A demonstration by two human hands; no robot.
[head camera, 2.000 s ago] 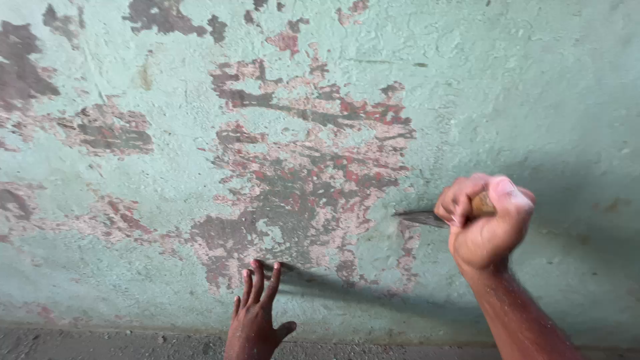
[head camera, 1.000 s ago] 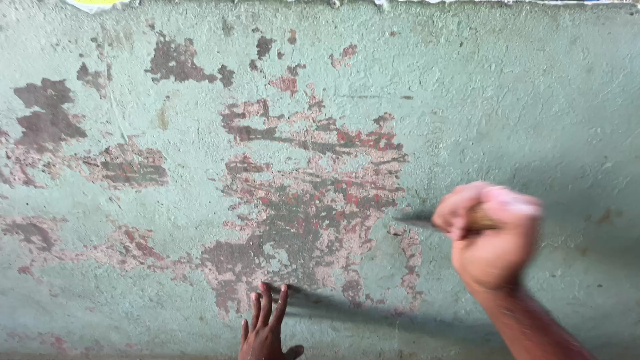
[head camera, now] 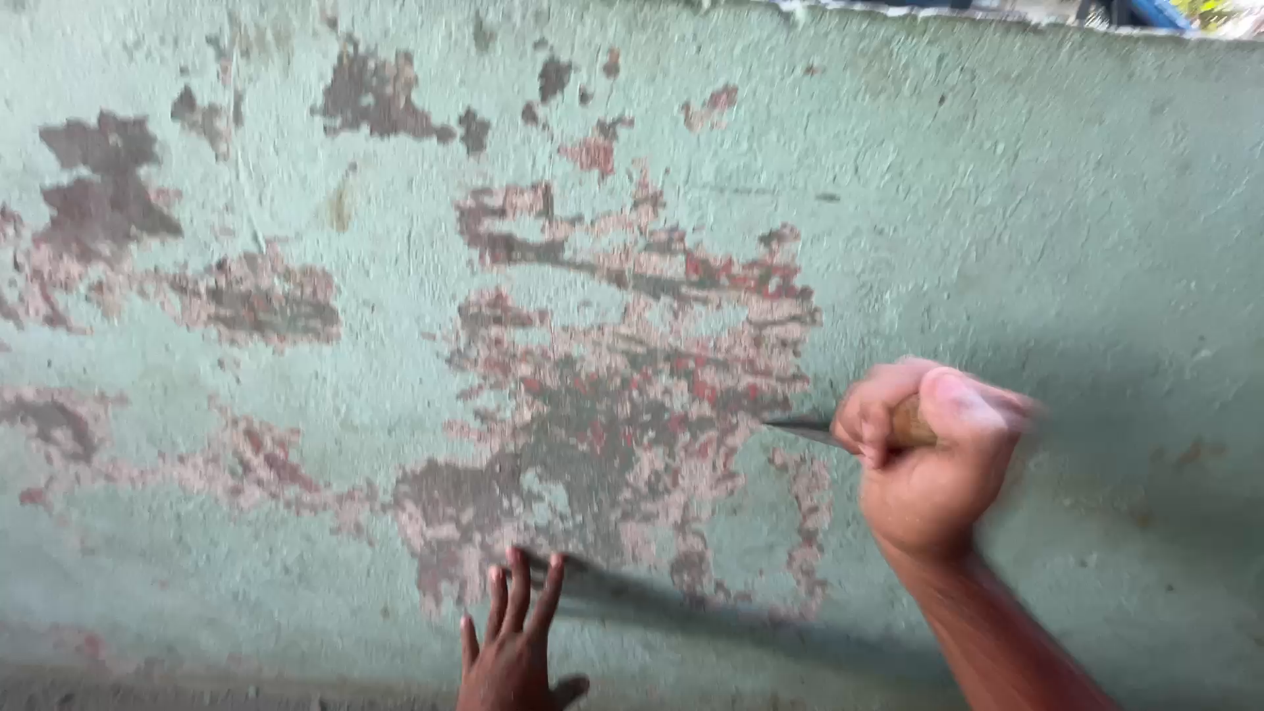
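My right hand (head camera: 933, 459) is closed around the wooden handle of a scraper (head camera: 805, 430), whose narrow metal blade points left. The tip lies at the right edge of a large worn patch, where the green paint (head camera: 1037, 197) of the wall has come off and pinkish, red and grey layers (head camera: 632, 395) show. Whether the tip presses on the wall cannot be told. Lower down, my left hand (head camera: 513, 642) holds nothing; its fingers are spread, with the fingertips at the wall by the bottom of the worn patch.
Smaller bare patches (head camera: 109, 188) mark the wall at the left. Its rough top edge (head camera: 938, 14) crosses the upper right, with a blue object (head camera: 1157, 14) behind it. Grey, gritty ground (head camera: 197, 689) runs along the wall's foot at the lower left.
The view has tilted up, bringing the wall's top edge into sight. My right hand still grips the scraper near the worn patch's right side, and my left hand stays low with spread fingers.
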